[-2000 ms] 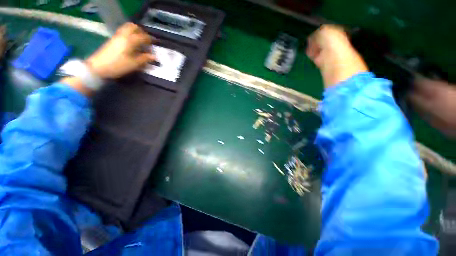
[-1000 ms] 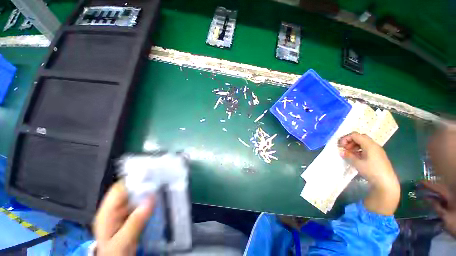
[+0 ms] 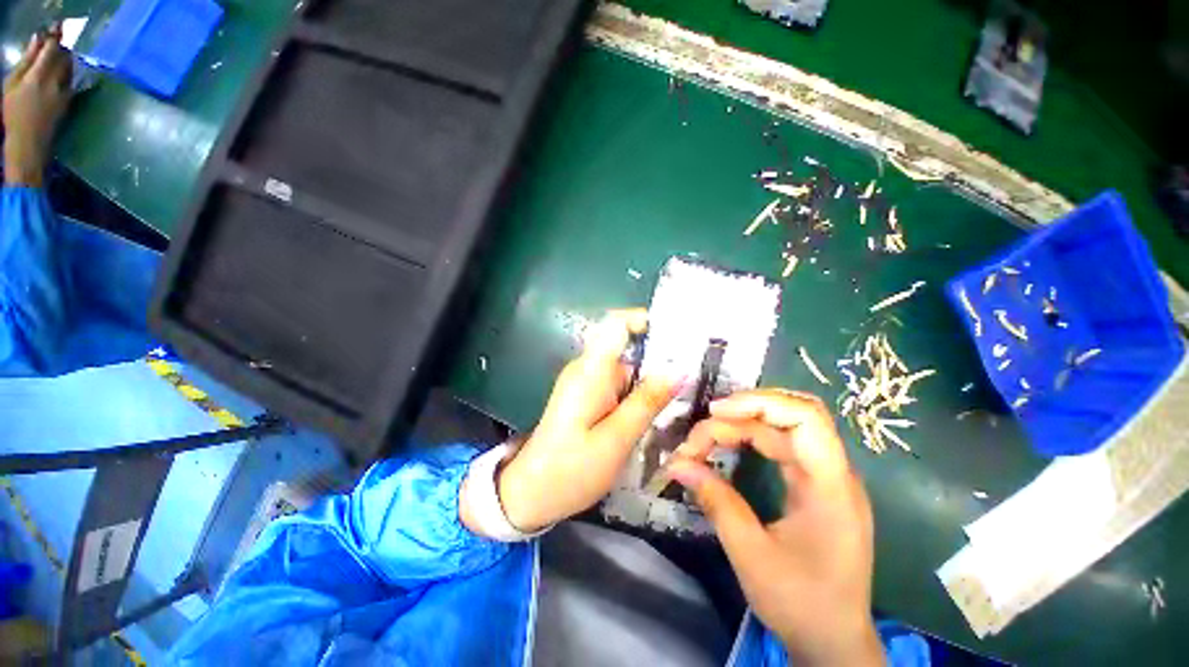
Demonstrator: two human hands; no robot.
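A silver-white metal frame with a black strip along its middle is held over the near bench edge. My left hand grips its left side, thumb on its face. My right hand is over its lower right part, thumb and forefinger pinched close to the black strip. A small pale sliver seems to show at the fingertips; what it is, I cannot tell for sure.
Black compartment tray at left. Liner pile and scraps at right, by a blue bin and adhesive sheets. Frames lie beyond the pale strip. Another person's hand and blue bin are upper left.
The frame in my left hand has moved right and forward in view. My right hand has left the adhesive sheets and come to the frame. The view has shifted left.
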